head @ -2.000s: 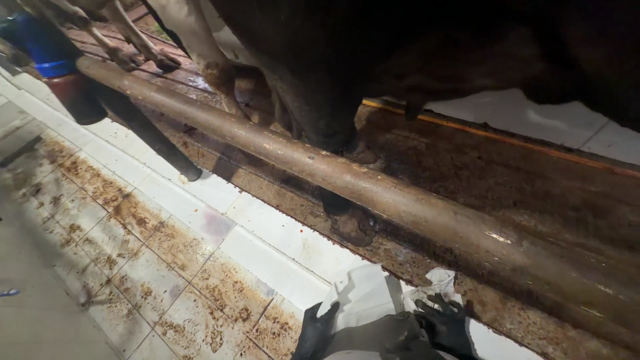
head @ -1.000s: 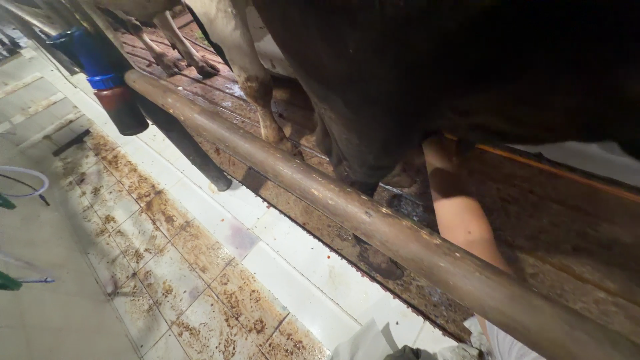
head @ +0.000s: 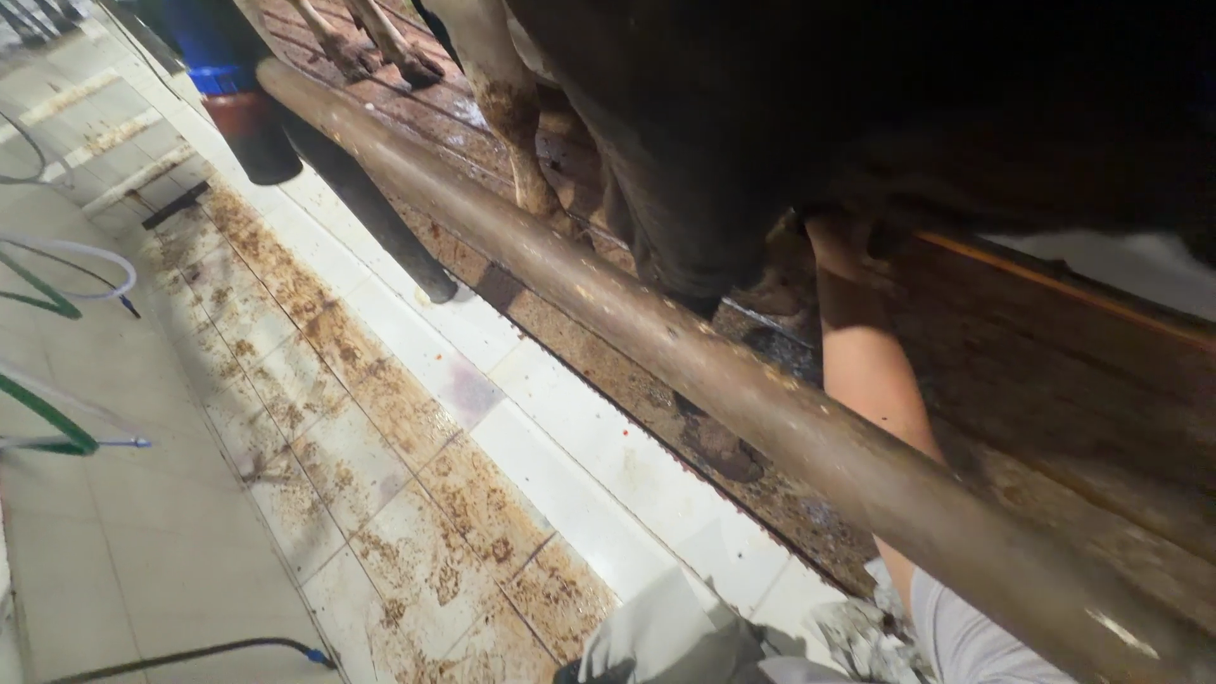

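My bare right forearm (head: 869, 380) reaches from the lower right behind a thick, worn metal rail (head: 608, 294) towards the shaded underside of a dark cow (head: 684, 142). That hand is lost in shadow by the cow's body, so its grip is hidden. At the bottom edge lie a pale grey sheet of paper or cloth (head: 665, 622) and a crumpled piece (head: 869, 632) beside my sleeve. A small dark patch (head: 570, 673) touches the sheet's left side; it may be my gloved left hand, but too little shows to tell.
A white tiled ledge (head: 560, 446) runs below the rail, beside floor tiles soiled with brown dirt (head: 351, 380). A blue and red-brown pipe fitting (head: 228, 95) is at upper left. Hoses (head: 47, 418) show at left. Pale legs of cattle (head: 508, 114) stand behind the rail.
Two seconds ago both dark-gloved hands were at the pale sheets in front of the rail. The right arm has since gone behind the rail, under the cow. The view has shifted.
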